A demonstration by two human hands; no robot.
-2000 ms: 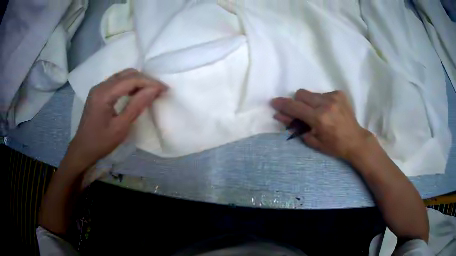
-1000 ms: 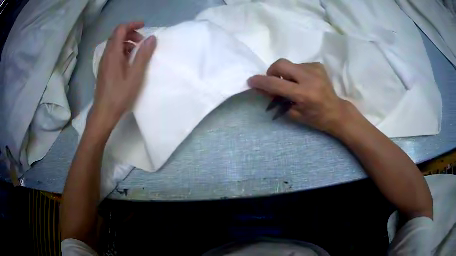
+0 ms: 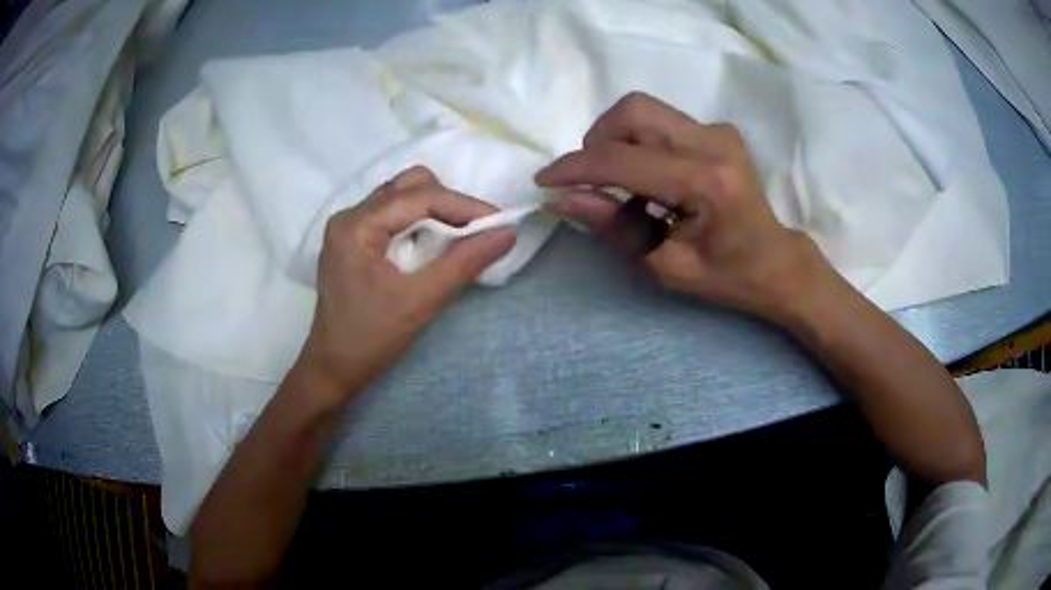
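A white garment [image 3: 680, 81] lies rumpled across the table, with a corner hanging over the front edge at the left. My left hand [image 3: 386, 271] pinches a folded edge of it between thumb and fingers. My right hand [image 3: 692, 207] pinches the same edge with thumb and index finger, close to the left fingertips. Dark thread snips [image 3: 643, 226] show partly in the right palm, mostly hidden by the fingers. The held edge is slightly raised near the table's middle.
The pale blue-grey table [image 3: 553, 369] has a curved front edge. Another white garment [image 3: 69, 196] lies crumpled at the left, and more white cloth [image 3: 1008, 52] at the upper right. Yellow wire cart parts [image 3: 1014, 346] show at the right, with white cloth [image 3: 1020, 461] below.
My left hand has moved right and down and now pinches the edge. The lifted flap has been folded back and bunched between both hands. The right hand has shifted slightly, still with the snips.
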